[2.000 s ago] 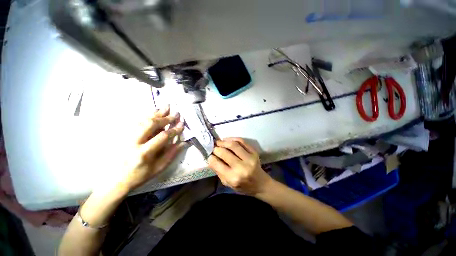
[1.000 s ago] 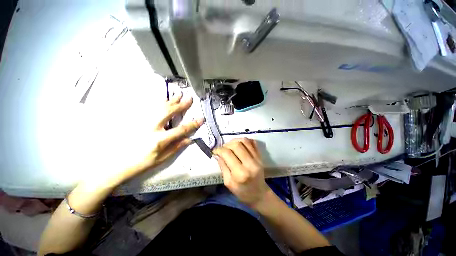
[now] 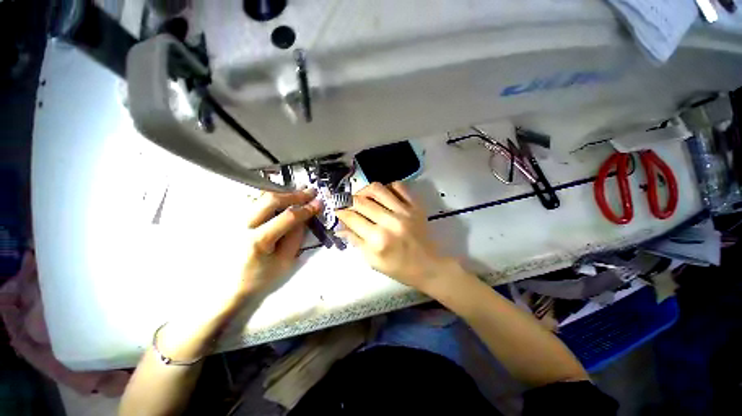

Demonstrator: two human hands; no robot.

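Observation:
A small dark grey strip with a pale edge (image 3: pixel 325 236), the collar piece, lies at the presser foot (image 3: pixel 313 177) of the sewing machine; much of it is hidden by my fingers. My left hand (image 3: pixel 277 231) is on its left side, fingertips pressed on it close by the foot. My right hand (image 3: pixel 386 231) is on its right side, fingers bent and thumb and fingertips holding its near part, beside the small ridged metal cylinder (image 3: pixel 342 200). The needle cannot be made out.
The off-white machine head (image 3: pixel 456 73) spans the top. A black pad with teal rim (image 3: pixel 389 162) lies right of the foot. Farther right are a slim metal tool (image 3: pixel 529 171) and red-handled scissors (image 3: pixel 614 188). A blue bin (image 3: pixel 622 329) with cut pieces is below the table edge (image 3: pixel 342 313).
Both hands have moved in closer to the presser foot, the right hand moving up and forward along the strip. The strip is more covered by fingers. The camera view has shifted.

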